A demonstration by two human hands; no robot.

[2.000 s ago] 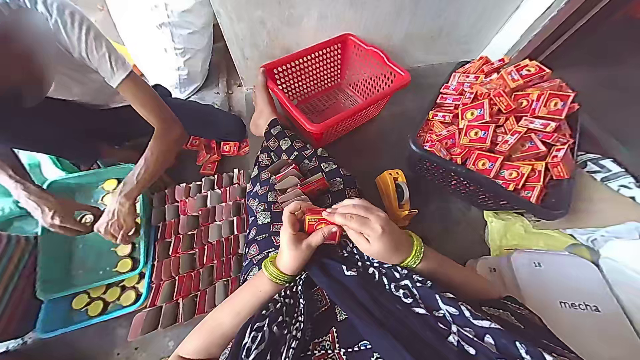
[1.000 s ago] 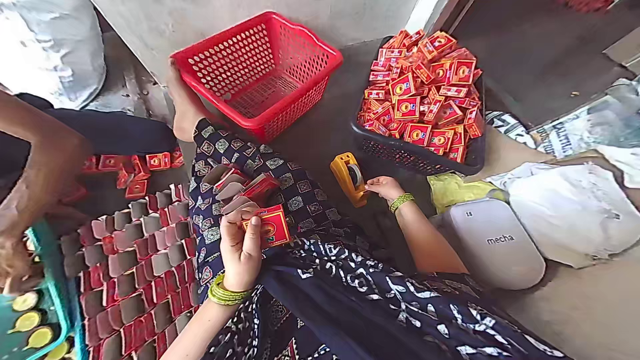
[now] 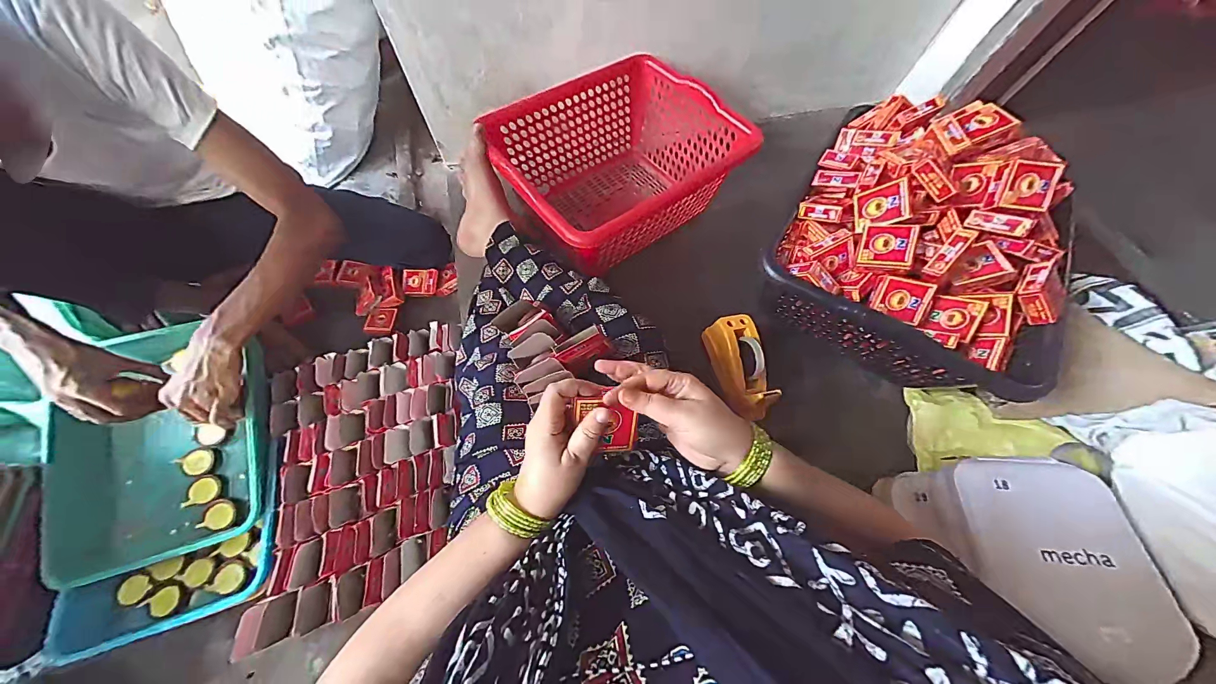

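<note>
A small red printed cardboard box (image 3: 608, 425) is in my left hand (image 3: 560, 442), held over my lap. My right hand (image 3: 679, 413) is at the same box, its thumb and fingers near the top edge; whether it grips the box or a bit of tape, I cannot tell. Several open-flapped red boxes (image 3: 541, 347) rest on my patterned trouser leg just beyond my hands. A yellow tape dispenser (image 3: 739, 366) with a roll of clear tape stands on the floor to the right of my right hand.
A black basket (image 3: 912, 366) heaped with red boxes stands at right. A red plastic basket (image 3: 617, 161) is ahead. Rows of open boxes (image 3: 361, 456) cover the floor at left. Beside them a co-worker's hands (image 3: 204, 380) work over a green tray (image 3: 142, 484) with small yellow-topped round pieces.
My right hand was at the tape dispenser one second ago and is now back at the box in my left hand. The view has swung left since then.
</note>
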